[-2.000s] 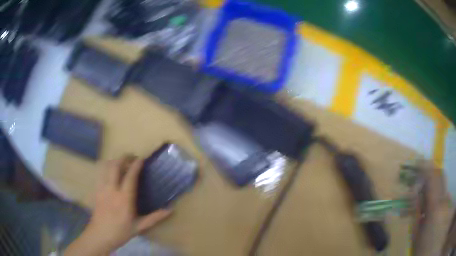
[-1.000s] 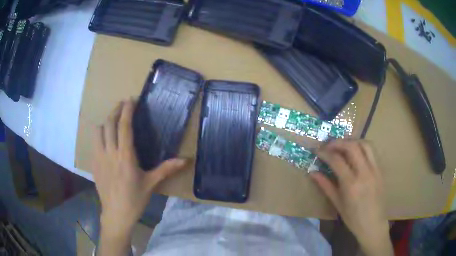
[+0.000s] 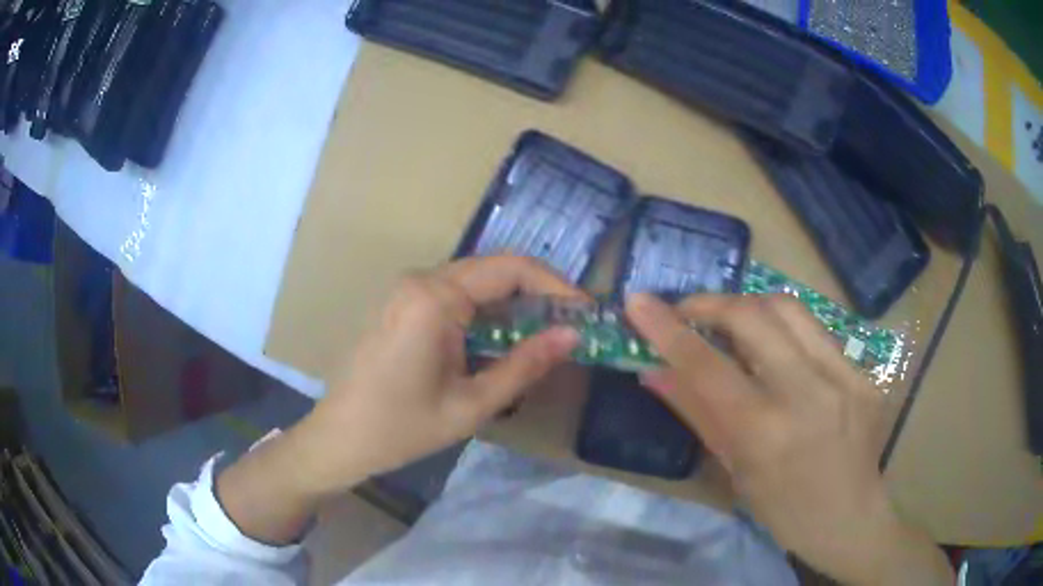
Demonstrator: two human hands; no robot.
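Note:
My left hand (image 3: 423, 355) and my right hand (image 3: 755, 395) both grip a green circuit board (image 3: 538, 341) between thumbs and fingers, held level above two empty black ribbed housings. The left housing (image 3: 551, 204) lies tilted, partly hidden by my left hand. The right housing (image 3: 686, 246) lies beside it, its middle covered by the board and my fingers. A second green circuit board (image 3: 818, 307) lies on the cardboard (image 3: 389, 172) to the right, partly behind my right hand.
More black housings (image 3: 732, 74) lie overlapping along the back. A blue tray of screws (image 3: 932, 52) stands at the back right. The electric screwdriver (image 3: 1020, 309) lies at the right edge, its cord running nearby. Black units (image 3: 114, 80) fill the far left. An open carton (image 3: 160, 343) stands below left.
My left hand has left the left housing and joined my right hand on the board. The board nearer me has been lifted off the cardboard and moved left over the housings. The view has shifted.

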